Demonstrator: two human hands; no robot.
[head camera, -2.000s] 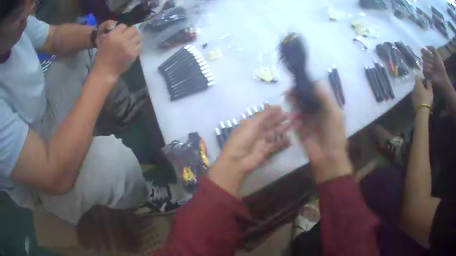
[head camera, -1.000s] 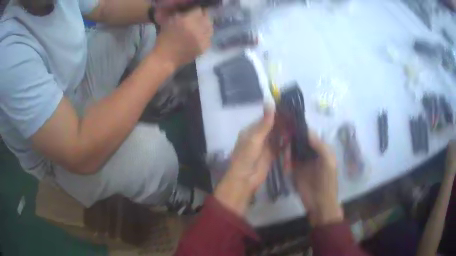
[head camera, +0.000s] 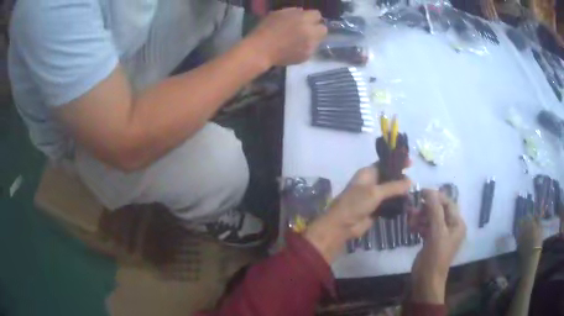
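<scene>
My left hand (head camera: 355, 200) is closed around a black cable bundle (head camera: 392, 162), held upright above the near part of the table, with two yellow ends pointing up. My right hand (head camera: 440, 225) is just to its right, fingers bent and close together near the bundle's lower part. Something small and shiny shows at its fingertips, but blur hides whether it is held. Behind and below my hands, a row of black rods (head camera: 389, 237) lies on the white table, partly covered by them.
A fan of black rods with white tips (head camera: 339, 99) lies farther back. A bagged cable set (head camera: 304, 200) is at the near left table corner. Small-parts bags (head camera: 436, 143) lie mid-table. A seated person (head camera: 154, 117) is at the left, another person's hand (head camera: 529, 234) at the right.
The view has turned left. The bundle has passed from mainly my right hand into my left hand, yellow ends now up. My right hand has moved away from its middle.
</scene>
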